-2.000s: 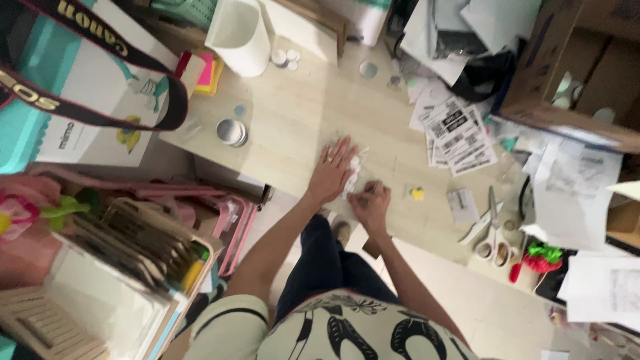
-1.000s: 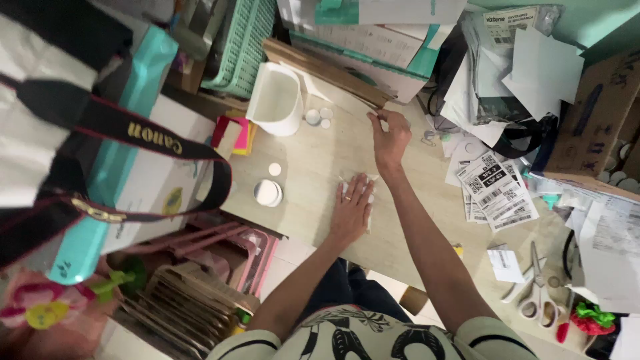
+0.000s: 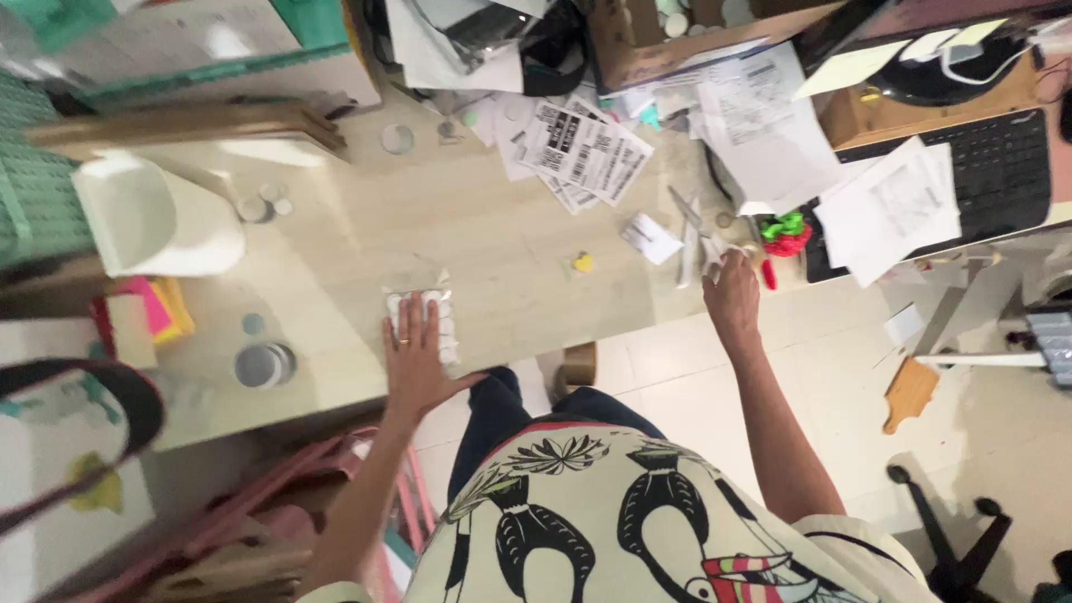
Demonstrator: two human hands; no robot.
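Note:
My left hand (image 3: 412, 347) lies flat, fingers spread, on a clear plastic packet of round white discs (image 3: 445, 327) at the table's front edge. At the right end of the table, my right hand (image 3: 734, 289) has its fingers over the handles of a pair of scissors (image 3: 697, 219); blur hides whether they close on them. A white strip (image 3: 688, 260) lies alongside the blades. A small white card (image 3: 651, 239) and a yellow heart-shaped piece (image 3: 582, 262) lie between the hands. Beyond the scissors is a red and green fabric item (image 3: 785, 234).
A white plastic bin (image 3: 159, 218), stacked round discs (image 3: 261, 366) and sticky notes (image 3: 159, 306) stand left. Printed labels (image 3: 582, 151) lie at the back. Loose papers (image 3: 892, 205) cover part of a black keyboard (image 3: 1005, 176) at right. A camera strap (image 3: 138, 394) hangs at the left.
My right hand has moved from the back of the table to the scissors at the right. My left hand stays on the packet. The view has shifted to the right.

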